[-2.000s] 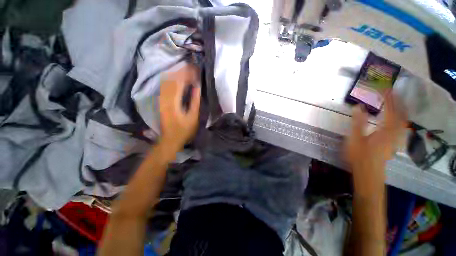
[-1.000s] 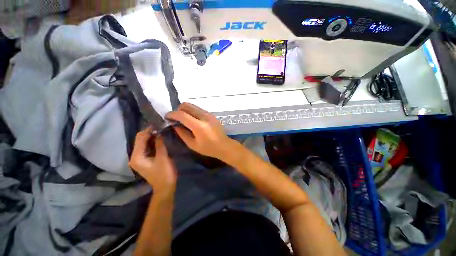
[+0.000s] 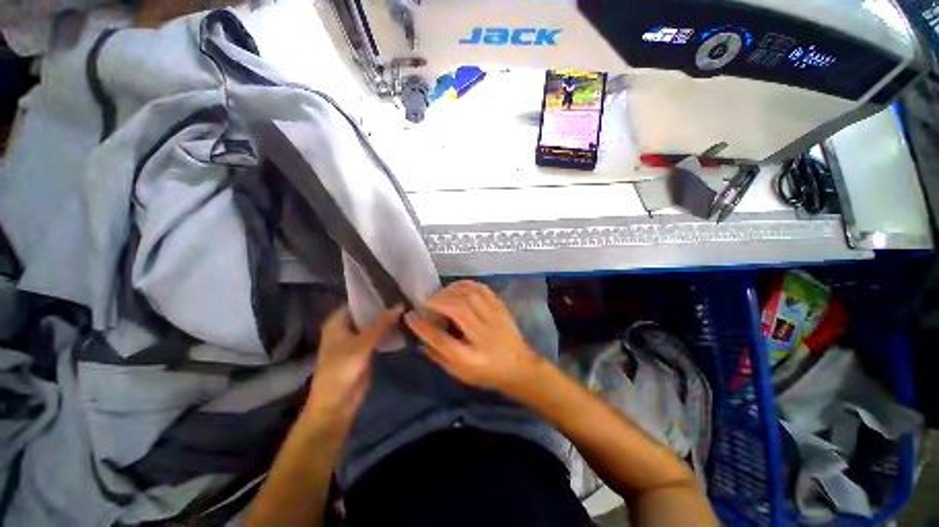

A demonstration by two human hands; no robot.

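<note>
The light grey garment piece (image 3: 196, 221) with dark grey bands is heaped at the left and runs over the table's front edge. A dark band (image 3: 360, 252) leads down to my hands. My left hand (image 3: 355, 355) pinches the fabric edge above my lap. My right hand (image 3: 468, 335) pinches the same edge just to the right, with the fingertips of both hands close together. The presser foot (image 3: 414, 98) stands behind, apart from the cloth in my hands.
The lockstitch machine head (image 3: 494, 38) spans the back. A smartphone (image 3: 571, 118) lies under its arm. A ruler tape (image 3: 618, 235) runs along the front edge. A dark grey block (image 3: 692, 190) and black cable (image 3: 803, 185) lie right. Blue plastic crates (image 3: 762, 412) stand lower right.
Both hands have come together on the fabric edge from apart, then moved lower and slightly right over the lap. The banded cloth is now drawn out longer towards me.
</note>
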